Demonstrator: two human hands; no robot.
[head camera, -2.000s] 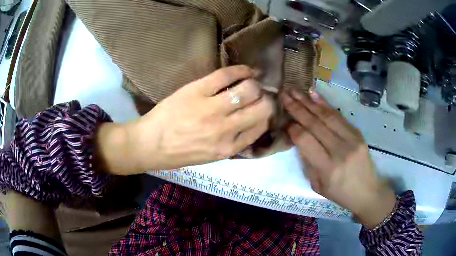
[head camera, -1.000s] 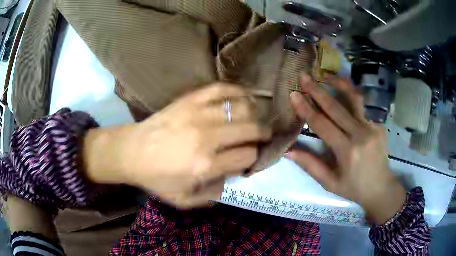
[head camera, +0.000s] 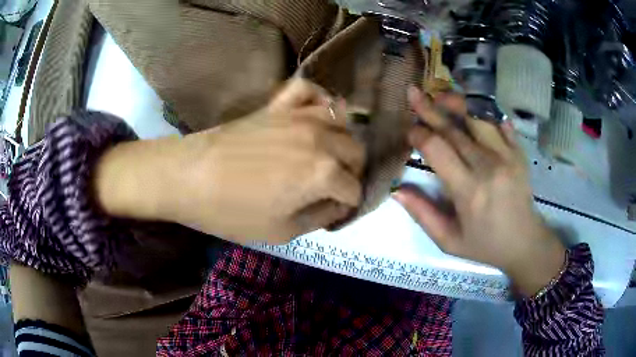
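Note:
The brown corduroy garment piece (head camera: 202, 63) lies bunched on the bed and runs under the metal presser foot (head camera: 399, 29) at the top. My left hand (head camera: 279, 167), slightly blurred, is closed on the folded cloth below the foot; its fingertips are partly hidden. My right hand (head camera: 481, 181) is at the cloth's right edge, fingers spread, fingertips by the edge, with nothing seen in it. A yellow-orange edge guide (head camera: 437, 66) stands just above my right fingertips.
White cylindrical tension knobs (head camera: 523, 82) and dark springs are at the upper right. A printed ruler (head camera: 390, 268) runs along the table's front edge. More brown cloth (head camera: 59, 84) hangs at the left. Brown cloth and a red plaid garment (head camera: 300, 314) are below. Another striped cuff shows at lower left.
My right hand has moved up from the ruler side, with its fingers more spread. My left hand has shifted slightly left with the cloth. The machine parts appear further left.

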